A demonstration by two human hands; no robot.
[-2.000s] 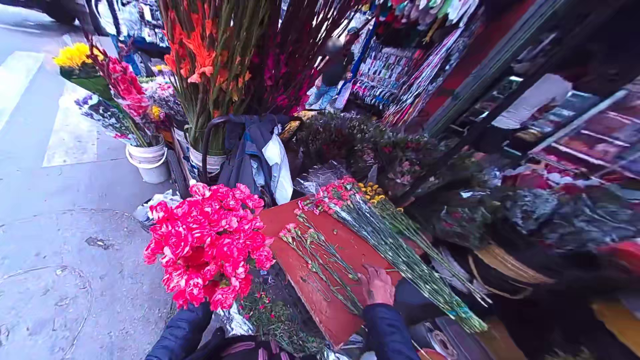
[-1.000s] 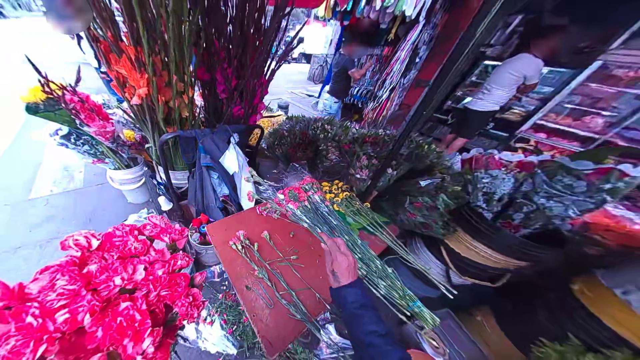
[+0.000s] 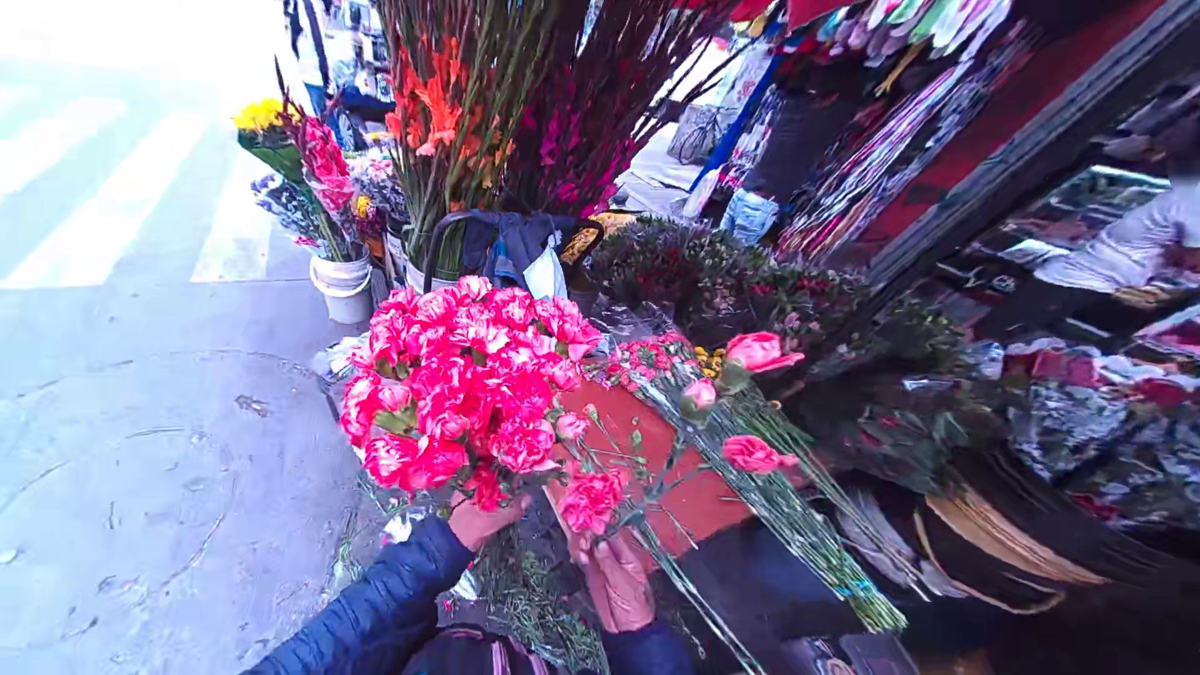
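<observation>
My left hand [image 3: 486, 518] is closed around the stems just under a large bunch of pink carnations [image 3: 469, 384], whose blooms hide part of its fingers. Close by on the right, my right hand [image 3: 614, 577] grips a few loose pink carnations [image 3: 592, 502] by their stems, some blooms spreading up and right over the board. The red board [image 3: 689, 497] lies beyond my right hand. Across its right side rests a long-stemmed bundle of small pink flowers [image 3: 787, 525], with yellow blooms [image 3: 710, 361] beside its top end.
White buckets [image 3: 342, 286] of flowers and tall orange gladioli [image 3: 441, 108] stand ahead. A dark jacket [image 3: 511, 248] hangs on a frame behind the board. Leafy bunches [image 3: 712, 281] and wrapped bouquets [image 3: 1078, 412] fill the right side, near a person in a light shirt [image 3: 1120, 248]. Pavement lies left.
My right hand has left the long bundle on the board and now holds loose carnations near the big bunch. The pink bunch is nearer the middle of the view, which has turned left.
</observation>
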